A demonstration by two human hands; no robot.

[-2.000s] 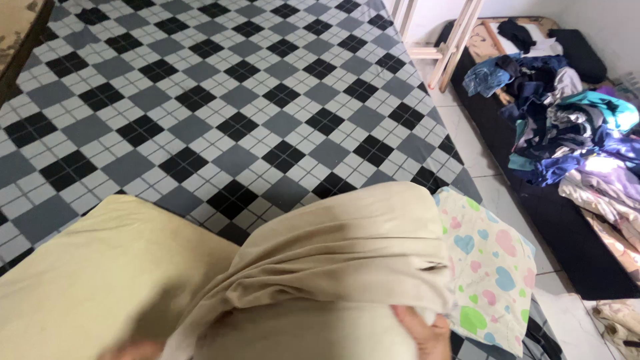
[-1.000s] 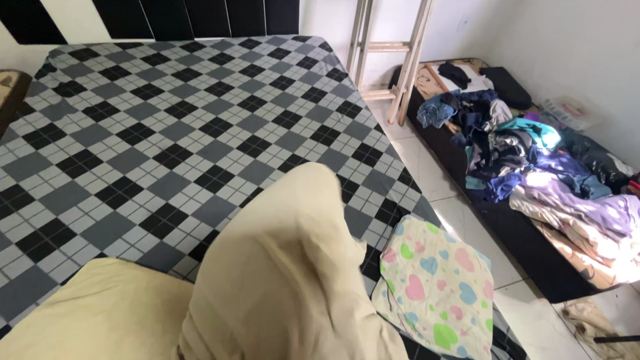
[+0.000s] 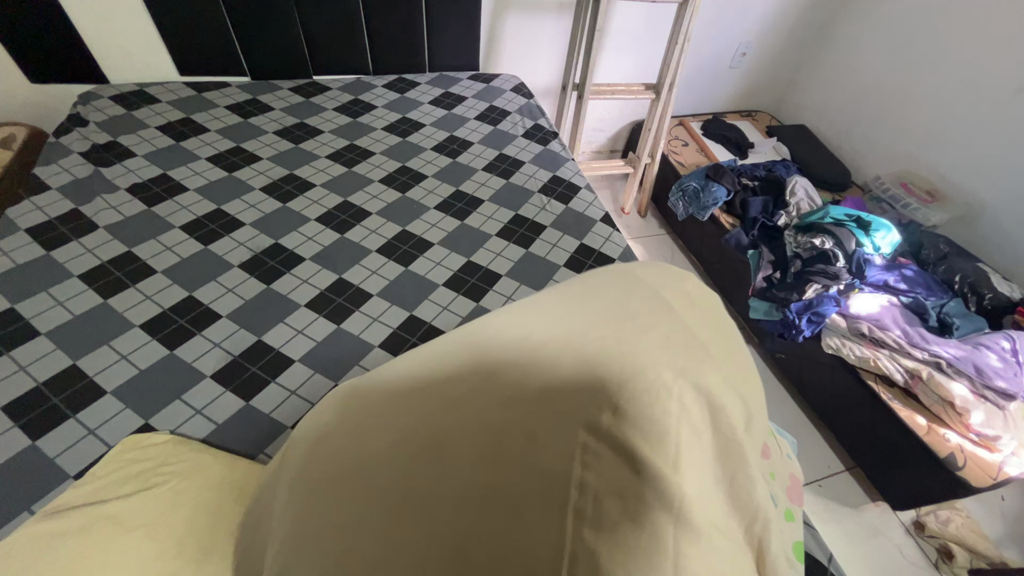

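A pillow in a beige pillowcase stands raised in the lower middle, close to the camera. Neither my left hand nor my right hand shows; both are out of view or hidden behind the pillow. A pale yellow pillow lies on the bed at the lower left. Behind the beige pillow's right side, part of a heart-print cloth item shows. Beneath them spreads the bed's checked sheet in grey, black and white.
Black headboard panels line the far wall. A wooden stepladder stands beside the bed. Right of the tiled floor, a low mattress holds piled clothes and a clear plastic basket.
The beige pillow has risen and now covers most of the heart-print item. My hands, seen at its lower edge two seconds ago, are out of sight. The view has tilted up toward the headboard.
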